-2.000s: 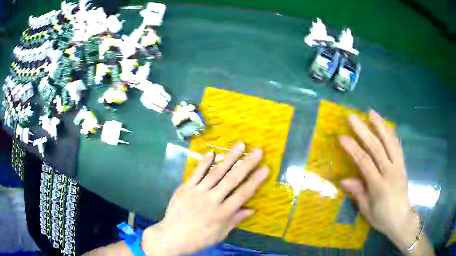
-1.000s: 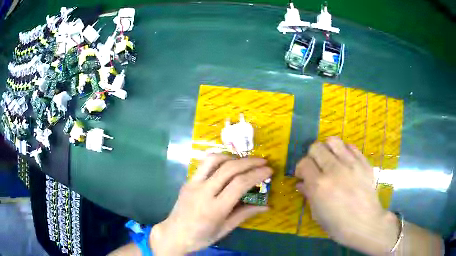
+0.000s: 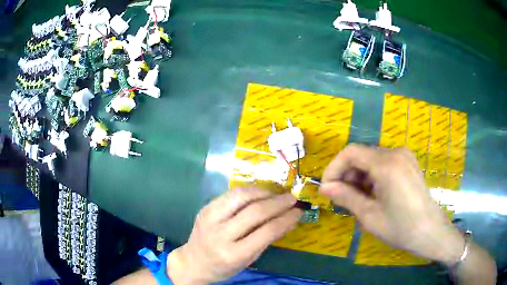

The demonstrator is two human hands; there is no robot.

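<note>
A white plug end (image 3: 287, 143) lies on the left yellow tape sheet (image 3: 300, 106), its two pins pointing away from me. Red and dark lead wires run from it to a circuit board (image 3: 309, 213). My left hand (image 3: 242, 231) holds the board at its left side, fingertips over part of it. My right hand (image 3: 389, 195) is just right of the board, thumb and index finger pinched together near a thin pale strip or lead; I cannot tell what it is. A second yellow sheet (image 3: 422, 119), cut into strips, lies partly under my right hand.
Two units with plug ends and boards (image 3: 358, 50) stand side by side at the far right. A large pile of white plug ends and boards (image 3: 83, 72) covers the left. Dark mat (image 3: 75, 172) lies under it. Rows of small patterned parts (image 3: 78, 239) show at lower left.
The plug unit once left of the sheet now lies on it, in my left hand. My right hand has come from the right sheet to the board. The whole view has shifted somewhat.
</note>
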